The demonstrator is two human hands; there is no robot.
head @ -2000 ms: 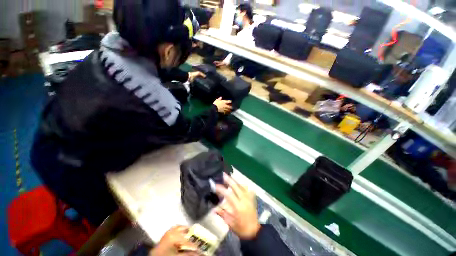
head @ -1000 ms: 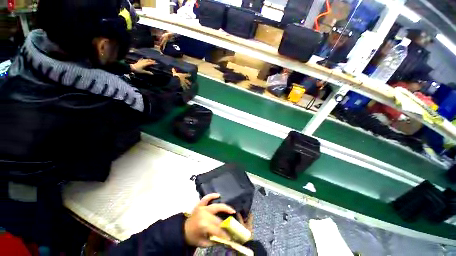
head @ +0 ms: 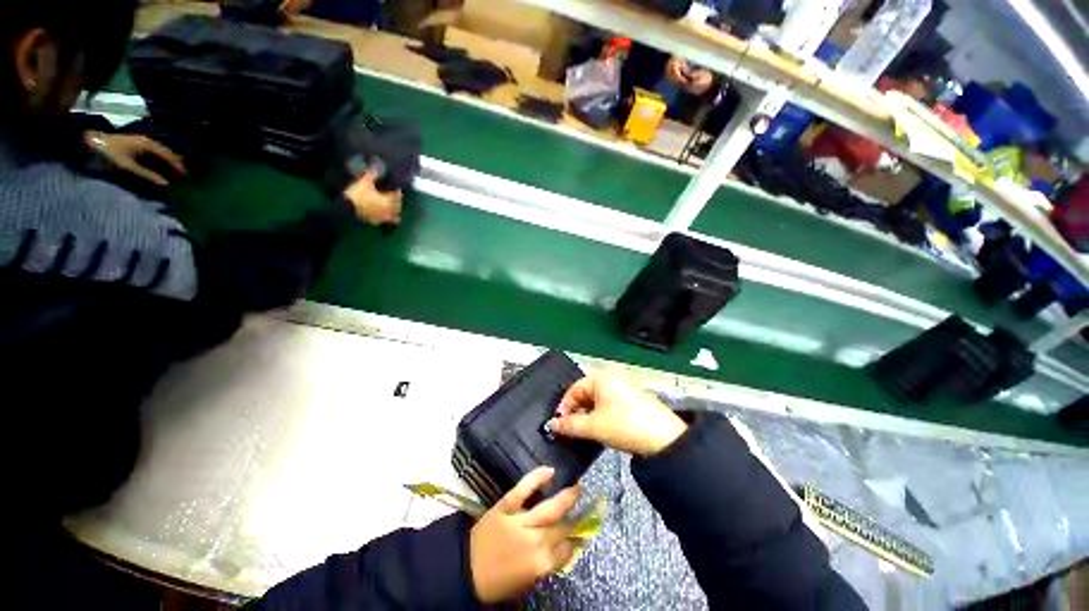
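A black box [head: 508,436] stands tilted at the near edge of the bench. My left hand [head: 523,543] holds its near side, with yellow-edged sticker backing sheets [head: 585,525] between palm and box; another yellow edge shows left of the hand. My right hand [head: 615,412] has its fingertips pinched on the box's upper face, at a tiny dark sticker with a pale mark [head: 552,426]. The fingertips partly hide the sticker.
A green conveyor [head: 514,281] carries black boxes [head: 678,290] beyond the bench. At left a neighbouring person leans in, hands on black units. A small dark piece [head: 401,389] lies on the bench; a patterned sticker strip [head: 866,531] lies at right on shiny film.
The view has swung right and down. My right hand is now at the box's upper face with a sticker; my left hand holds its near side. The neighbour's hand has moved to a smaller unit.
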